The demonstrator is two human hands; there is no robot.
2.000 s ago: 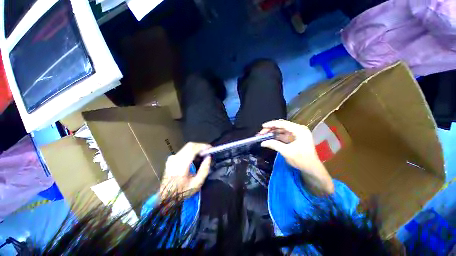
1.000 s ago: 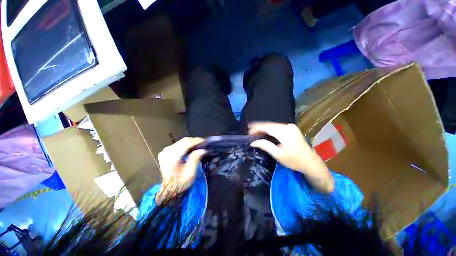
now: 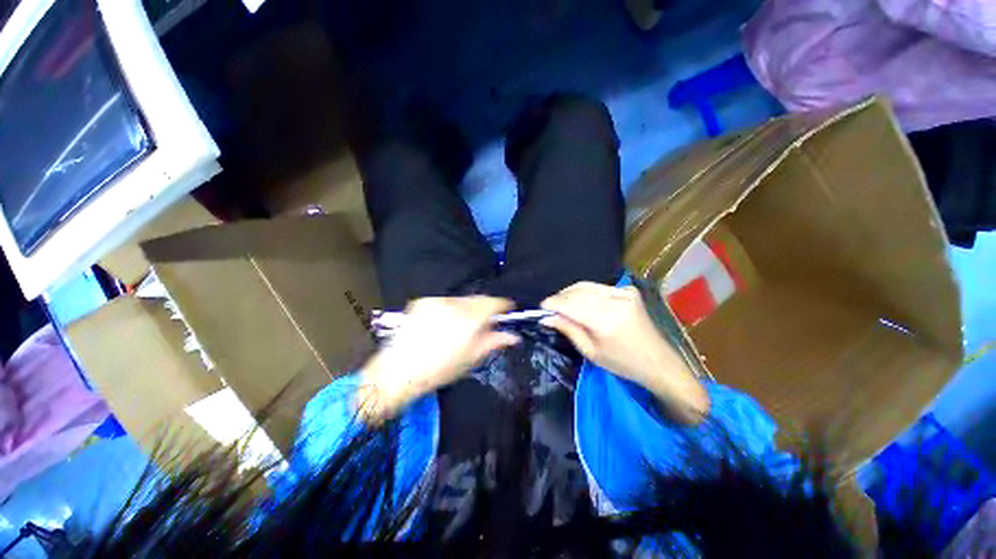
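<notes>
A tablet [image 3: 524,316] is held edge-on above my lap and shows as a thin pale line. My left hand [image 3: 442,341] grips it near its middle, with the tablet's left end sticking out past the hand. My right hand [image 3: 617,328] pinches its right end between thumb and fingers. The two hands are close together, with a short stretch of the edge showing between them. The tablet's faces are hidden.
The left carton [image 3: 262,295] holds white sheets [image 3: 224,420]. The right carton [image 3: 841,295] stands open, with a red and white patch on its inner wall. A white foam tray [image 3: 180,153] with a dark tablet is at the upper left. Pink smocks show at both sides.
My left hand has slid right along the tablet, from its left end toward the middle, closer to my right hand. The tablet has been tilted and is edge-on again. The view has shifted slightly.
</notes>
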